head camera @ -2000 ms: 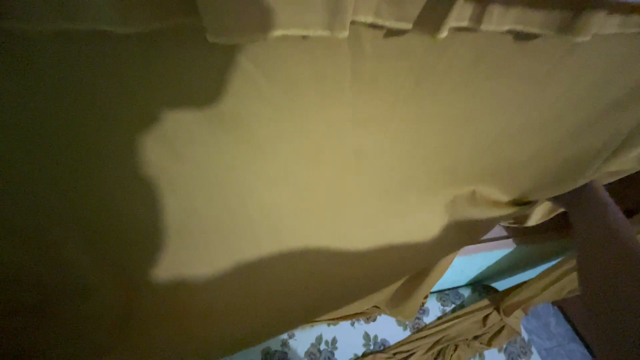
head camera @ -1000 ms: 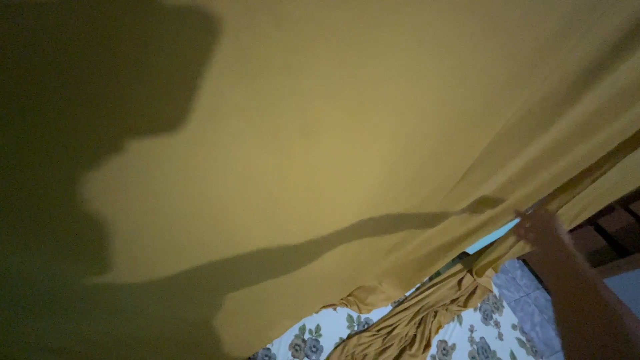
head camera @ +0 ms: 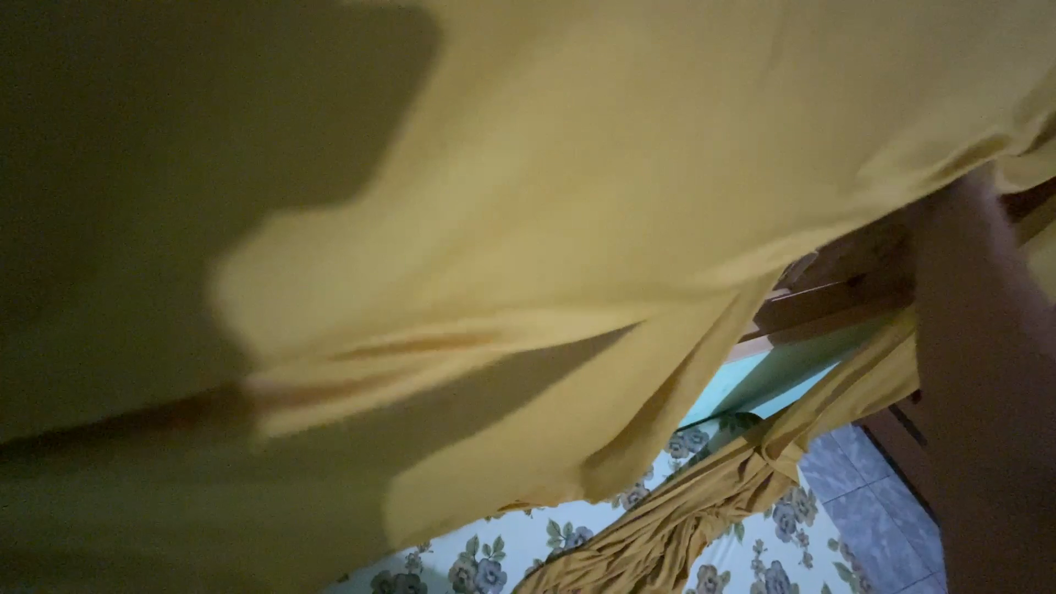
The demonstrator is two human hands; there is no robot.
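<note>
A large mustard-yellow cloth (head camera: 577,190) fills most of the view, with a dark shadow over its left side. At the right, my forearm reaches up and my right hand (head camera: 978,186) is at the cloth's gathered edge, its fingers mostly hidden in the folds. What looks like my left hand (head camera: 219,404), dark and blurred, is at the left, where folds in the cloth draw together; its fingers do not show clearly. A bunched length of the same yellow fabric (head camera: 701,503) runs below, between my two hands.
Under the fabric lies a white sheet with grey flowers and green leaves (head camera: 561,528). Grey floor tiles (head camera: 866,495) show at the lower right. Brown wooden furniture (head camera: 833,305) and a pale turquoise surface (head camera: 726,384) appear behind the cloth's edge.
My right hand has moved up in the view with the cloth's edge since a second ago. Folds now gather at the left, where what looks like my left hand has come into view.
</note>
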